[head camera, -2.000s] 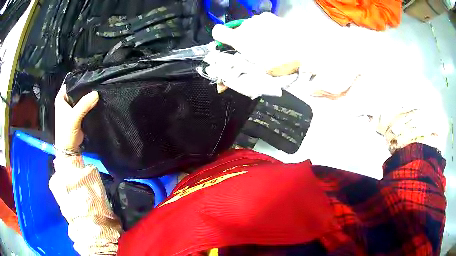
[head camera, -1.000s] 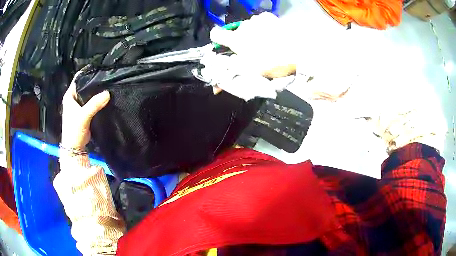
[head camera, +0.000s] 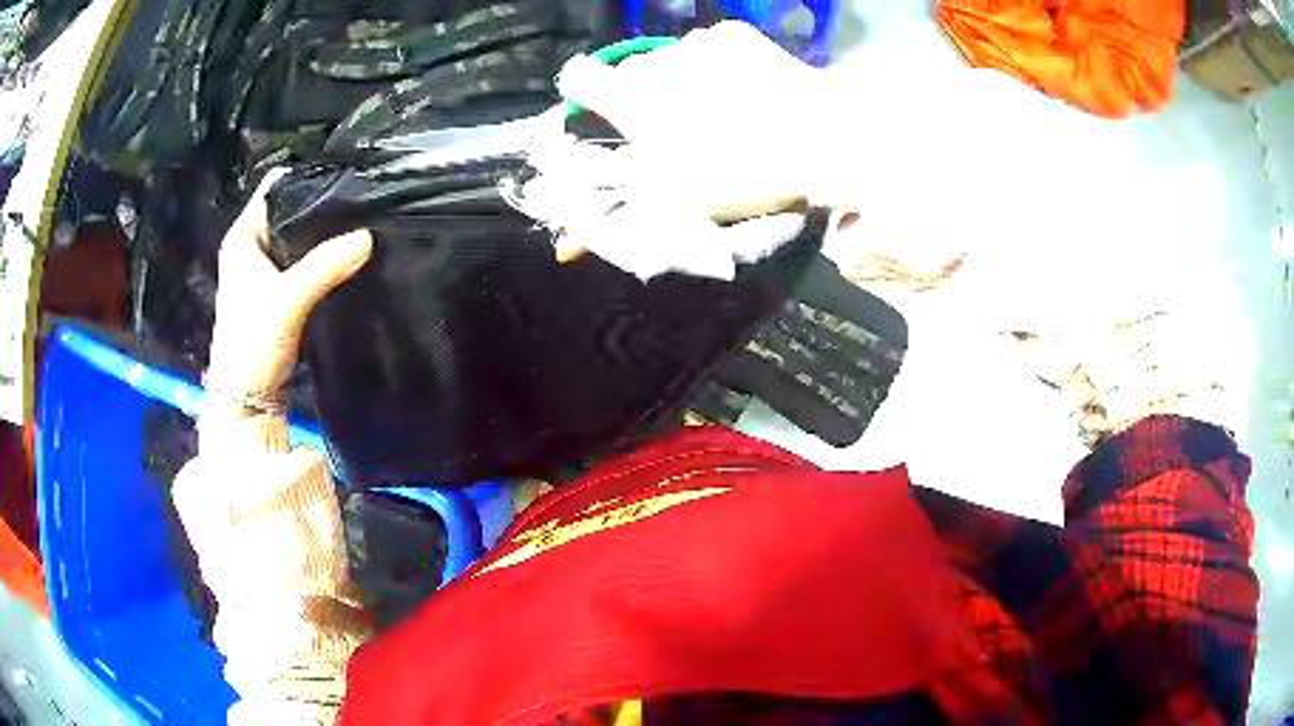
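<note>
A black backpack (head camera: 497, 326) with a finely dotted mesh face hangs in front of my red apron. My left hand (head camera: 294, 291) grips its upper left corner, thumb on the mesh side. My right hand (head camera: 695, 135), washed out by glare, holds scissors (head camera: 461, 146) by the green handle loop. The silver blades point left along the bag's top edge; whether they are open or closed is unclear. A white wrap (head camera: 603, 213) surrounds the right fingers. A camouflage-striped bag part (head camera: 830, 355) shows to the right below my right hand.
Dark camouflage bags (head camera: 383, 50) lie in a heap behind. A blue bin (head camera: 107, 525) with dark contents is at lower left. A blue object (head camera: 795, 26) and an orange cloth bundle (head camera: 1071, 50) are at the top. A wood edge (head camera: 74, 156) runs at left.
My left hand and the bag's left corner have moved right. My right hand and the scissors have shifted slightly left. The blades remain along the bag's top edge.
</note>
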